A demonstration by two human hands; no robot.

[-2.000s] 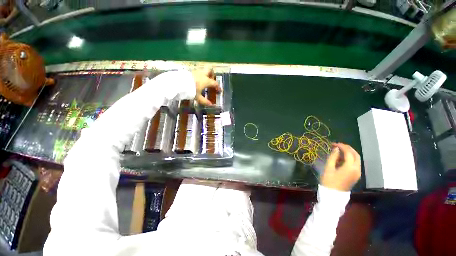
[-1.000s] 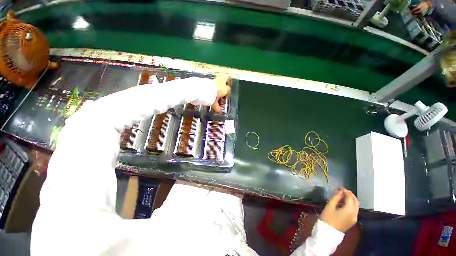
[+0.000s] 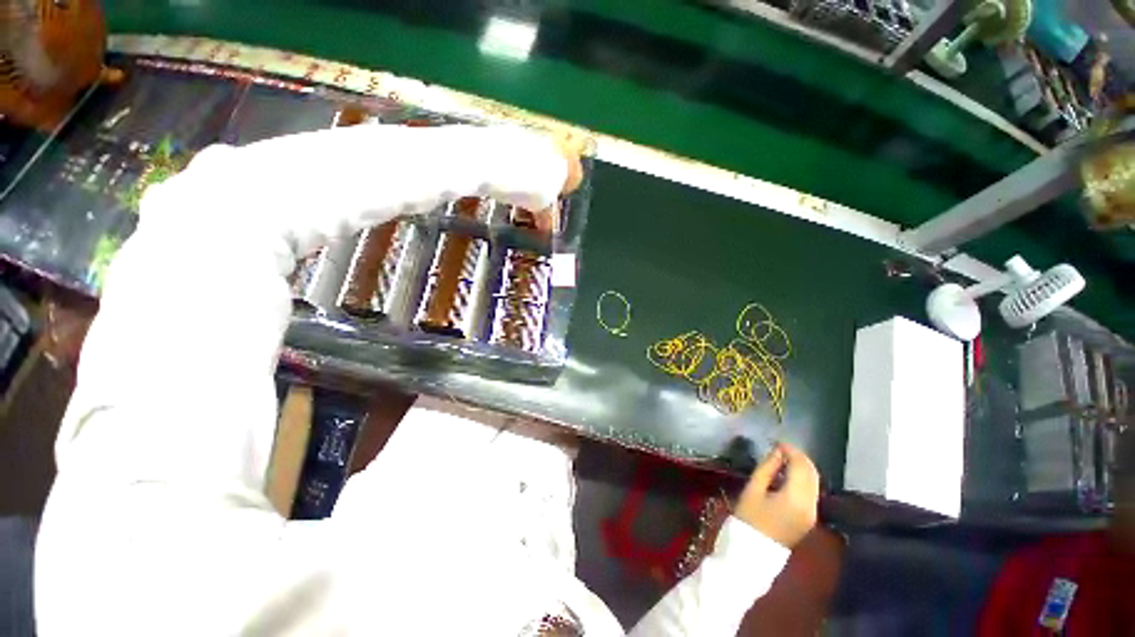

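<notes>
A clear blister tray [image 3: 429, 346] holds two rows of module stacks, such as this brown and white one [image 3: 451, 284]. My left hand [image 3: 575, 164] is at the tray's far right corner, mostly hidden by its white sleeve; its grip cannot be seen. My right hand [image 3: 780, 493] is at the bench's front edge with thumb and fingers curled together; whether it holds anything cannot be told. A tangled pile of yellow rubber bands [image 3: 734, 373] lies beyond it, and a single rubber band [image 3: 614, 312] lies beside the tray.
A tall white box [image 3: 906, 417] stands right of my right hand. A small white fan [image 3: 996, 299] stands behind it. An orange fan [image 3: 47, 60] is at the far left. The green conveyor [image 3: 697, 112] runs behind the bench. Red clothing [image 3: 1058, 585] shows at lower right.
The view has shifted and tilted. My right hand has moved from the edge of the band pile to the bench's front edge. My left hand has gone to the tray's far corner.
</notes>
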